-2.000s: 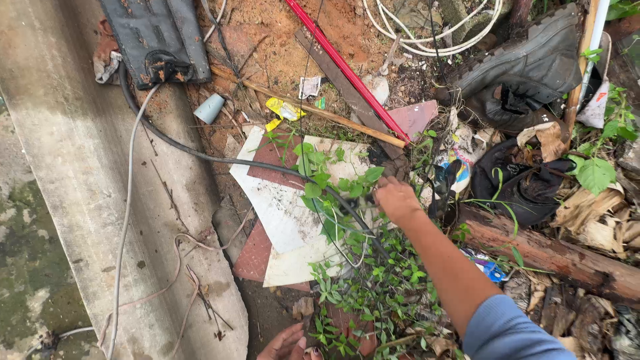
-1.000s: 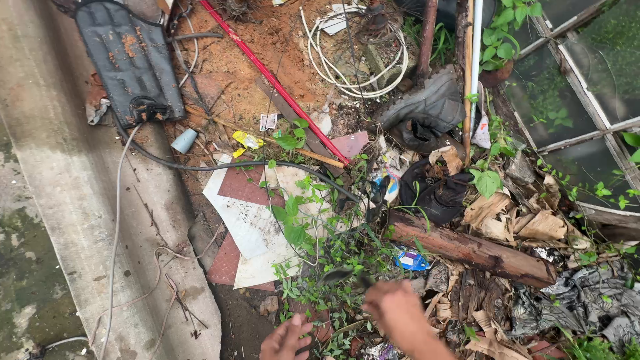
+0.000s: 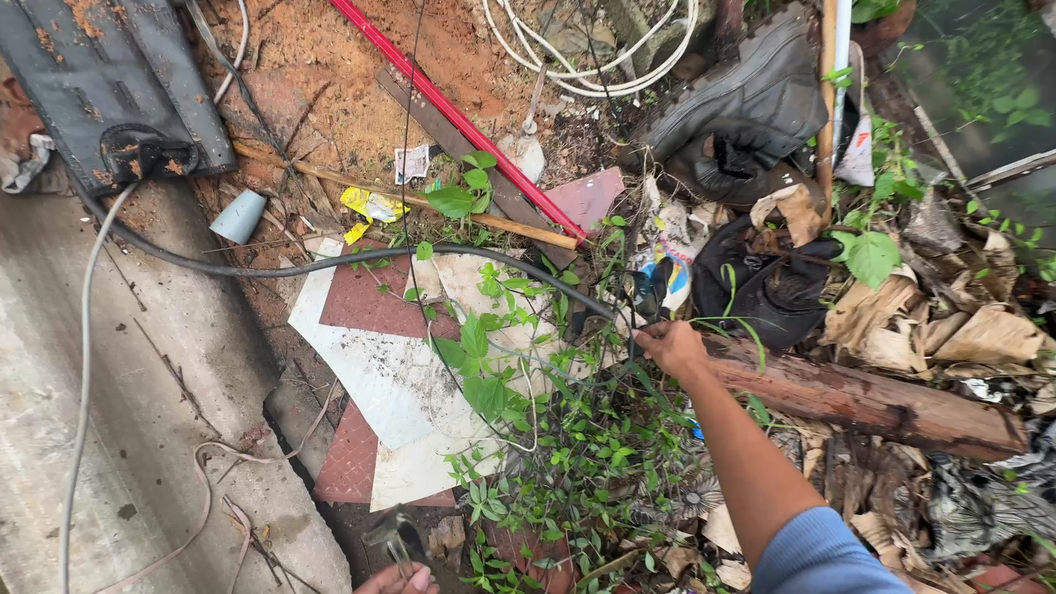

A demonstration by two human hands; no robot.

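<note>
My right hand [image 3: 672,348] reaches in from the lower right, its fingertips pinched on the thick black cable [image 3: 462,250] where it meets thin dark strands and leafy stems. The cable curves left to a dark grey padded item [image 3: 115,91] at the upper left. At the bottom edge, my left hand [image 3: 398,581] shows only its fingertips, closed on a small dark glossy object [image 3: 398,535] that is too blurred to name. Between the hands grows a green creeping plant [image 3: 577,462]. White and reddish tile-like sheets [image 3: 371,371] lie left of it.
A concrete slab [image 3: 157,396] fills the left side. Around lie a red bar [image 3: 462,111], a wooden stick [image 3: 495,223], coiled white cable [image 3: 577,78], a worn black boot [image 3: 742,107], a black cloth item [image 3: 763,285], a timber piece [image 3: 858,396] and a grey plastic cup [image 3: 238,216].
One second ago my right hand was low, beside a small dark object; now it is farther up, at the black cable. A dark object now shows in my left hand, at the bottom edge.
</note>
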